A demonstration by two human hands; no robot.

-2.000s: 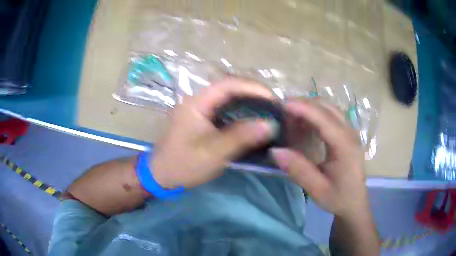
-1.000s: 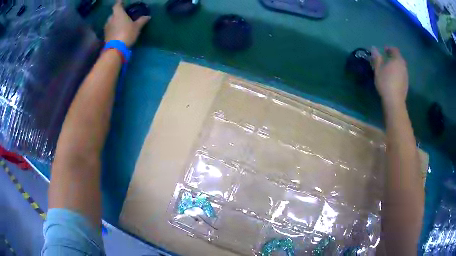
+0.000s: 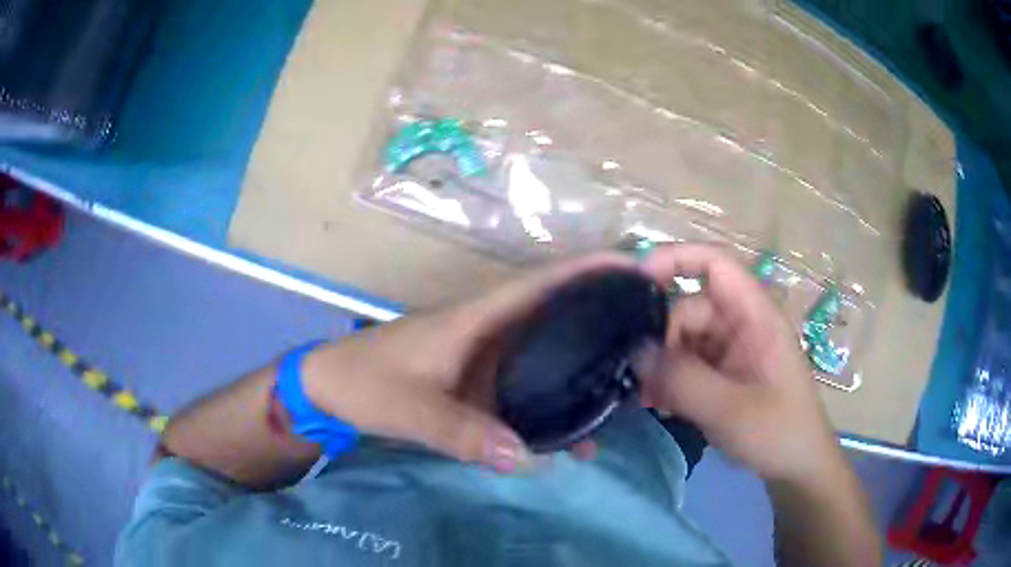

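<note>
My left hand (image 3: 443, 371) wraps around a black oval shell (image 3: 571, 360) and holds it tilted in front of my body, above the bench's near edge. My right hand (image 3: 726, 360) is at the shell's right side, its fingers touching or very near the rim; its fingertips are partly blurred, so its grip is unclear. Beyond the hands lies a clear blister tray (image 3: 577, 122). Green crescent boards show in it, one at the left (image 3: 438, 146) and one at the right (image 3: 823, 330), with bits of green partly hidden behind my right hand.
The tray lies on a tan cardboard sheet (image 3: 294, 205). Another black shell (image 3: 927, 246) lies at the cardboard's right edge. Shiny stacked plastic (image 3: 992, 388) is at the far right. A dark shell (image 3: 940, 55) lies at the upper right. Red items (image 3: 945, 512) are below the bench.
Both hands have come back from the dark far strip to near my body, and my left hand now holds a black shell. The view has tilted down; a shell now lies at the cardboard's right edge.
</note>
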